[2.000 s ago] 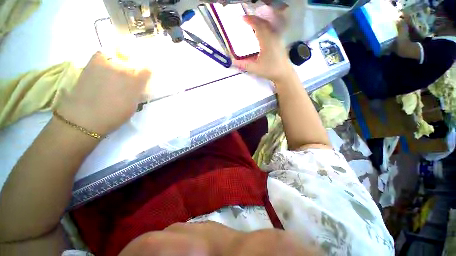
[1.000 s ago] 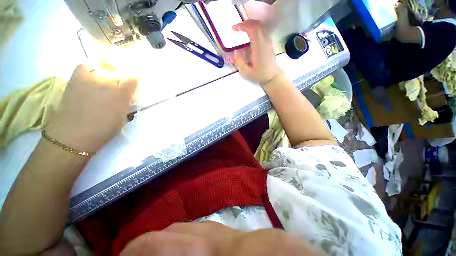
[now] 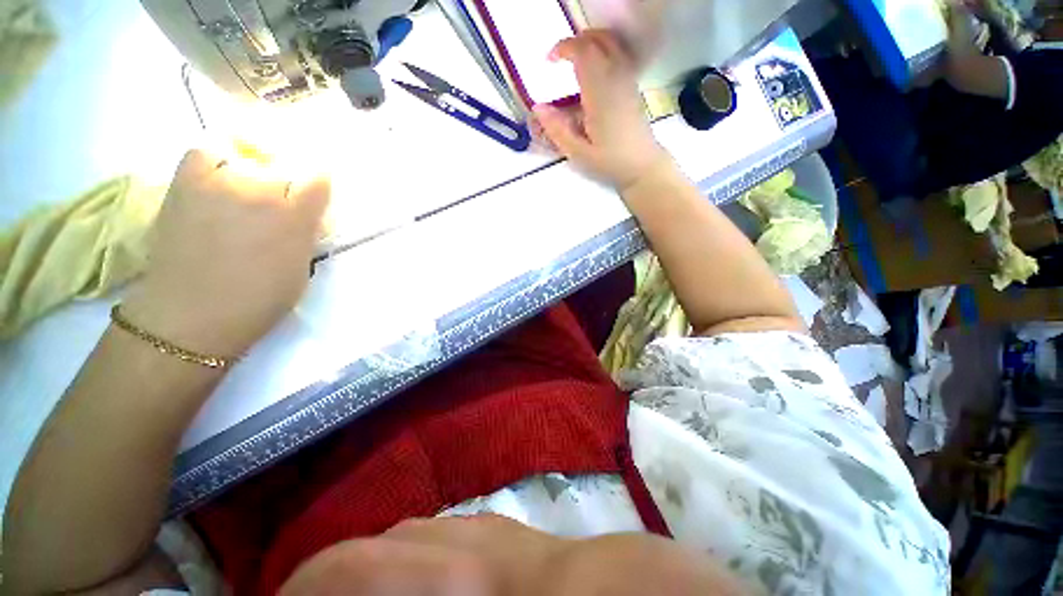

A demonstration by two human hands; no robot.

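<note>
My left hand (image 3: 239,233) lies on the white table below the machine head, fingers curled. Lamp glare washes out its fingertips, so I cannot tell what it holds. Pale yellow fabric (image 3: 82,245) lies left of it. My right hand (image 3: 600,111) is at the smartphone (image 3: 530,47) with a red case and white screen, thumb and fingers apart at the phone's right edge and lower corner. Thread snips (image 3: 472,113) with a blue handle lie left of the phone. The machine head (image 3: 274,47) is at the top left.
A black roll (image 3: 706,98) sits right of my right hand. The ruler strip (image 3: 408,349) runs along the table's front edge. A bin (image 3: 825,198) with yellow pieces (image 3: 793,233) stands beyond the right end. Another person's arm (image 3: 979,70) is at the upper right.
The view has shifted slightly. My right hand has moved a little along the phone towards its lower corner. My left hand stays in the glare near the needle.
</note>
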